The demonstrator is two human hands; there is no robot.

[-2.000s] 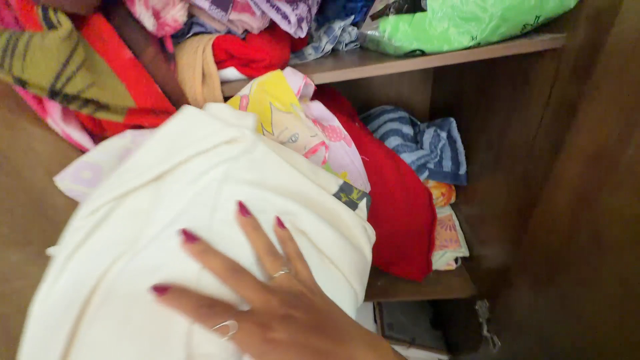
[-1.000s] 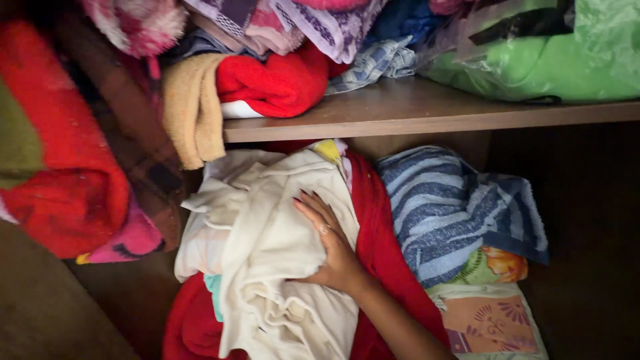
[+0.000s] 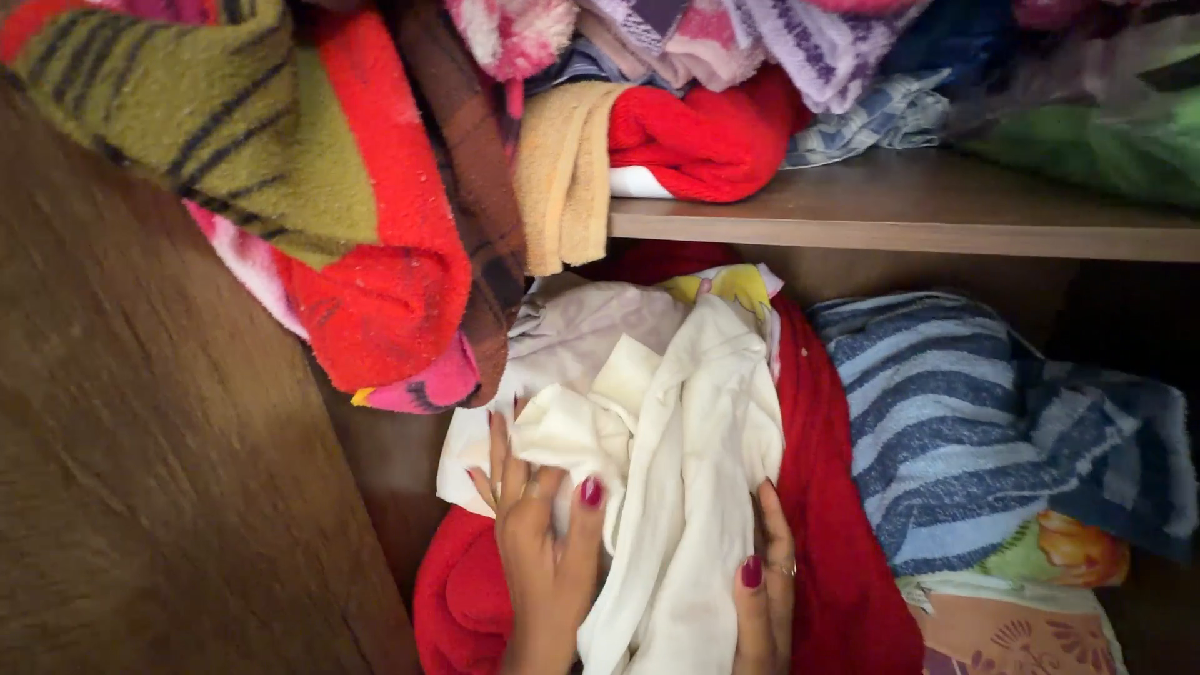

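Note:
A crumpled cream-white cloth (image 3: 694, 450) lies on the lower shelf of a wooden cupboard, on top of other folded fabrics. My left hand (image 3: 539, 525) rests at the cloth's left edge, fingers spread and thumb up. At its right edge is my right hand (image 3: 769, 581), thumb and fingers against the fabric; whether it pinches the cloth cannot be told. Beneath and around them is a red cloth (image 3: 825, 487). A pale fabric (image 3: 600, 319) and a yellow-printed cloth (image 3: 741, 286) show behind the white one.
A blue striped towel (image 3: 928, 403) sits at the right above a patterned orange-brown cloth (image 3: 1022, 637). The upper shelf (image 3: 844, 216) bears a rolled red cloth (image 3: 703, 131) and a tan towel (image 3: 567, 169). An olive-and-red blanket (image 3: 375, 187) hangs at upper left, beside a wooden door (image 3: 169, 422).
My left hand has come into view at the white cloth's left side. One hand lay on top of the cloth a second ago; now a hand is at each side. The cloth's folds have shifted.

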